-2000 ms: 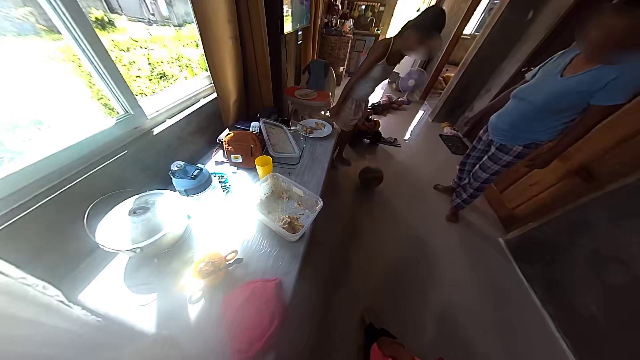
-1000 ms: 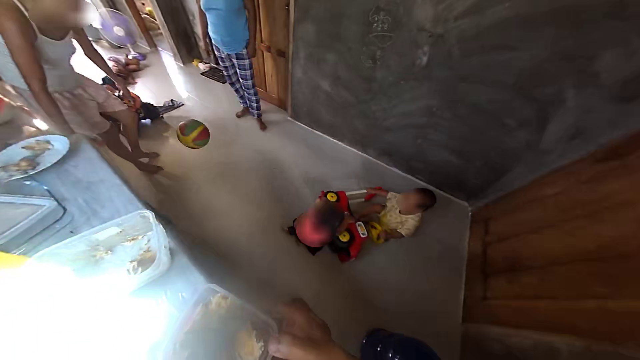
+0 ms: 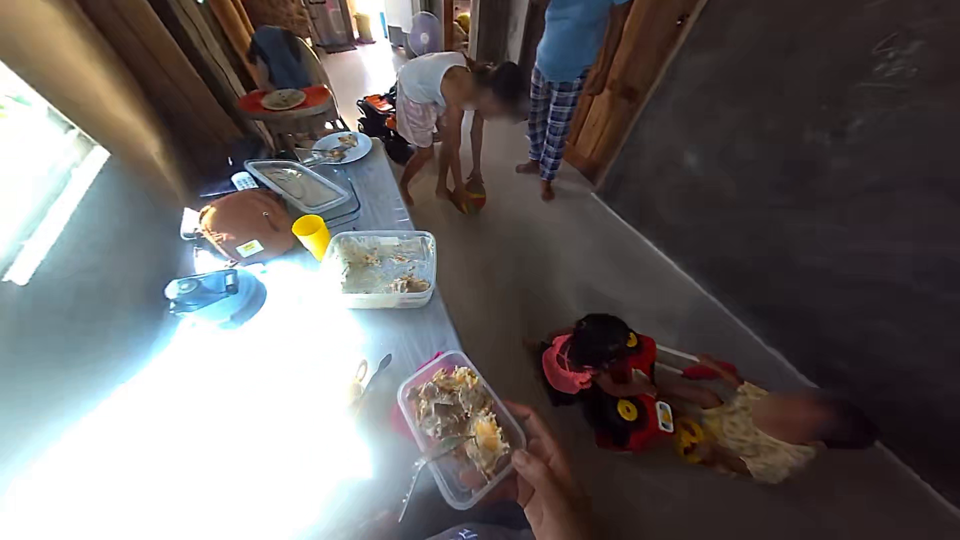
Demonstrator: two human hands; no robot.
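My right hand grips the right side of a clear plastic container holding food, with its thumb on the rim. A metal spoon rests in the food, its handle sticking out over the lower left rim. Beyond it on the table, a larger plastic container holds food remains. A yellow cup stands at its far left corner. Cutlery lies left of the held container, partly lost in glare. I cannot make out my left hand.
The table also bears a brown bag, a blue lidded jug, a container lid and a plate. Two children sit on the floor by a red toy vehicle. A person bends over a ball; another person stands nearby.
The view has swung back toward the table. The bending person's hands are now at the ball. The small food container in my right hand now shows whole.
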